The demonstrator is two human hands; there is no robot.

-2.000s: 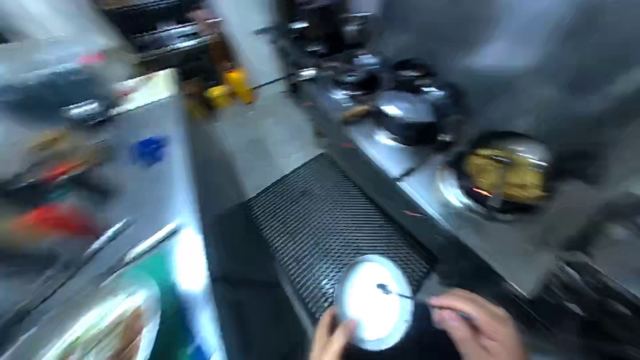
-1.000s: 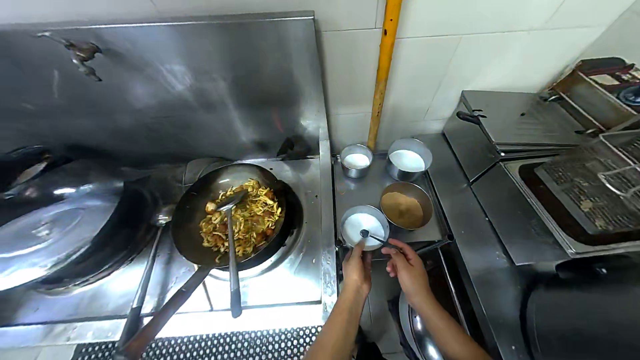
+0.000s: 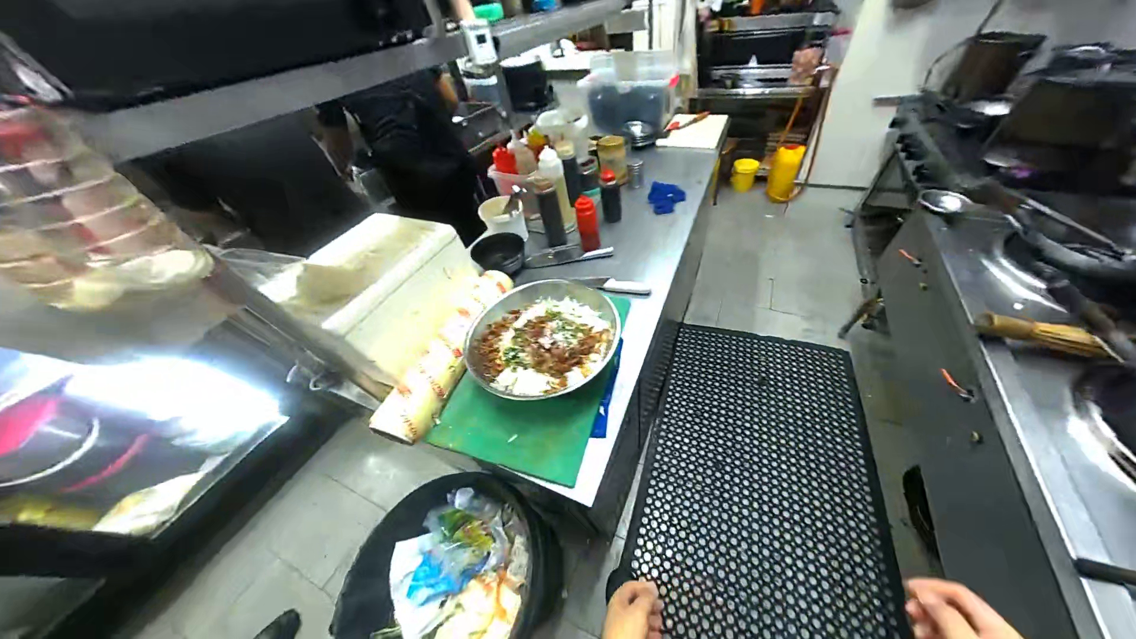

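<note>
Low in the head view, my left hand (image 3: 634,609) hangs over the edge of the black perforated rubber mat (image 3: 754,461), fingers curled; nothing shows in it. My right hand (image 3: 957,609) is at the lower right, partly cut off by the frame, fingers bent, and no object can be made out in it. Ahead and to the left, a round metal bowl (image 3: 543,390) of rice topped with browned food and chopped greens sits on a green cutting board (image 3: 524,444). A knife (image 3: 617,286) lies just behind the bowl.
An open black bin (image 3: 546,541) holds rubbish beside the counter's near end. Sauce bottles (image 3: 587,224) and a blue cloth (image 3: 666,197) are farther back. The stove counter (image 3: 1021,390) runs along the right. A person in dark clothes (image 3: 417,151) stands beyond the counter.
The view has swung from the stove to the prep counter. My hands, at a white-filled bowl with a spoon one second ago, are now apart, with neither bowl nor spoon visible at them.
</note>
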